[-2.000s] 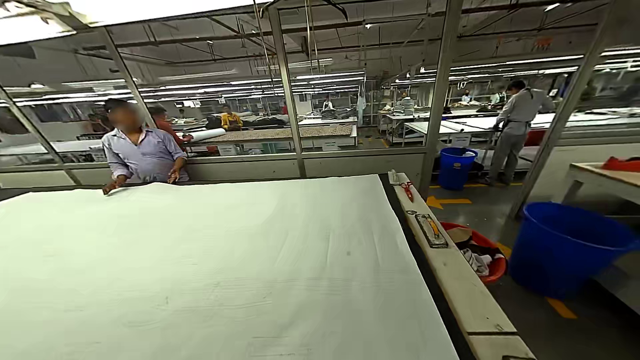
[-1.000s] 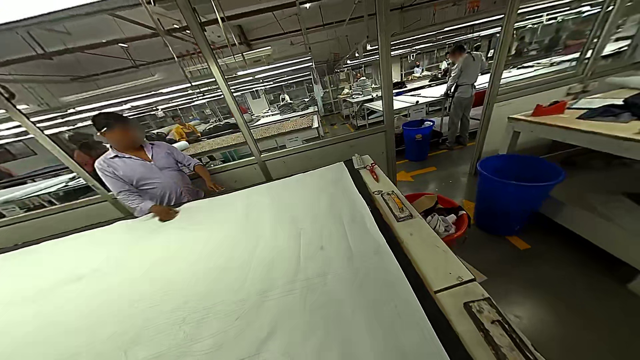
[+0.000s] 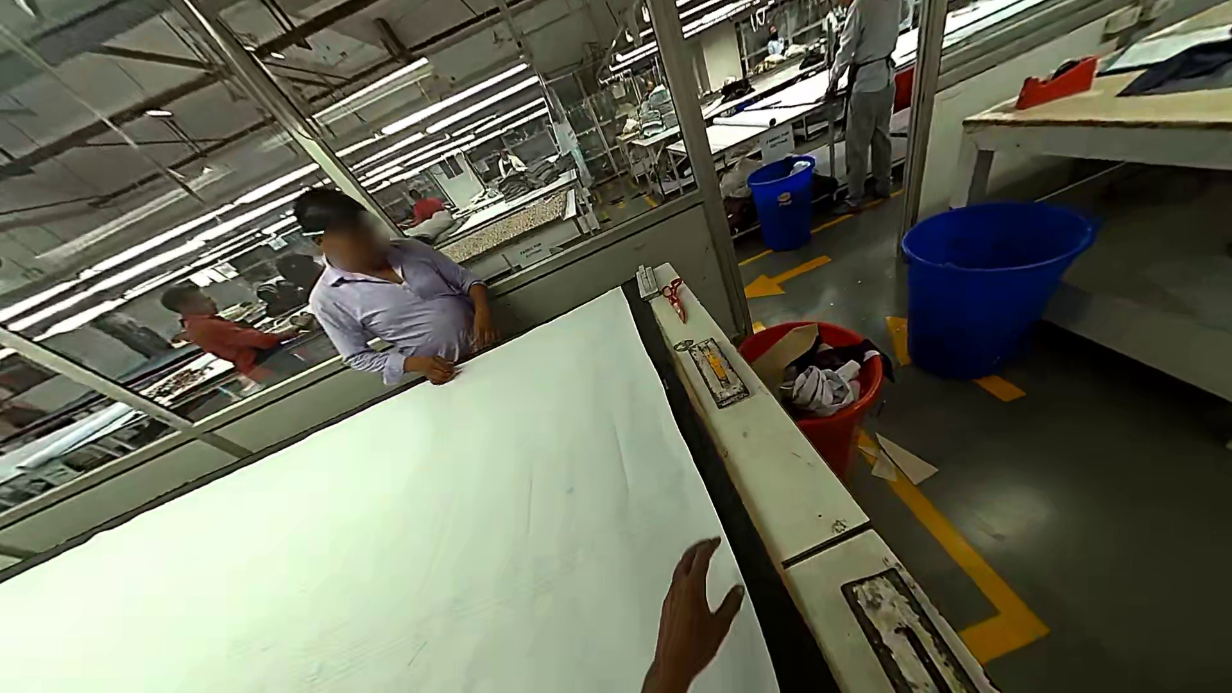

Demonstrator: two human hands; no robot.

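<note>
My left hand (image 3: 691, 616) reaches in from the bottom, thumb and fingers apart, holding nothing. It is over or on a wide white sheet (image 3: 462, 500), close to the sheet's right edge; whether it touches cannot be told. The sheet lies over a dark layer (image 3: 688, 423) that shows as a strip along its right edge. My right hand is out of view. At the far edge a co-worker (image 3: 395, 298) in a light shirt has one hand on or near the sheet's border.
Along the table's right side runs a pale ledge (image 3: 770, 462) with red-handled scissors (image 3: 677, 300) and a tool with a yellow part (image 3: 715, 371). Beyond stand a red tub (image 3: 837, 423) of cloth scraps and a large blue tub (image 3: 987, 298). A metal-framed partition (image 3: 616, 245) rises behind.
My left hand has come into view at the bottom. The co-worker's hands have shifted along the far edge. The view has tilted and moved nearer the right ledge.
</note>
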